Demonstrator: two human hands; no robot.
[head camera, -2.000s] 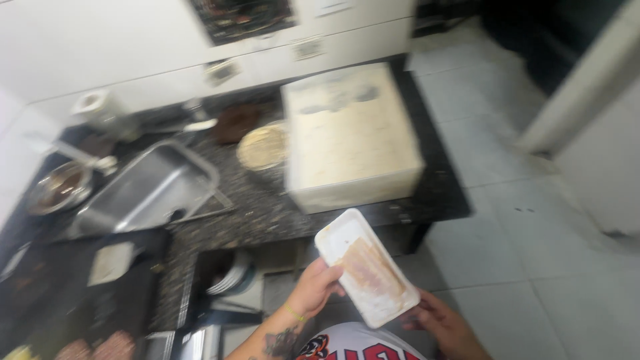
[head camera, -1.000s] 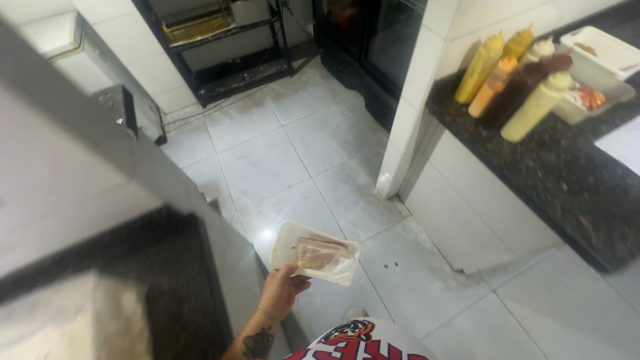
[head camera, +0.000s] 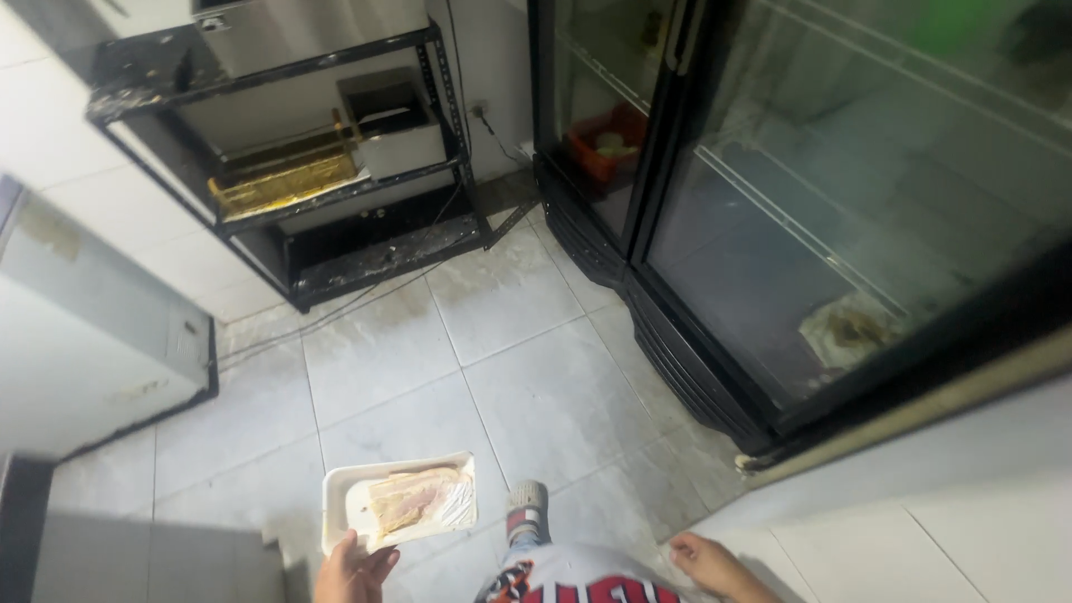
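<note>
My left hand (head camera: 356, 569) grips the near edge of a white foam tray (head camera: 342, 502) at the lower middle of the head view. Pale, pinkish sliced meat (head camera: 410, 505) lies in the tray, with crumpled clear plastic wrap over its right end. My right hand (head camera: 708, 565) hangs low at the right, beside my shirt, with its fingers curled; it touches neither the tray nor any other object that shows.
Ahead on the right stands a glass-door refrigerator (head camera: 703, 335) with a red basket (head camera: 609, 142) inside. A black metal rack (head camera: 335, 205) holds metal containers at the upper left. A white appliance (head camera: 92, 335) stands left; cables cross the tiled floor.
The view has swung from the counter to the refrigerator and rack. Two seconds ago both my hands were at the tray; now only my left hand holds it.
</note>
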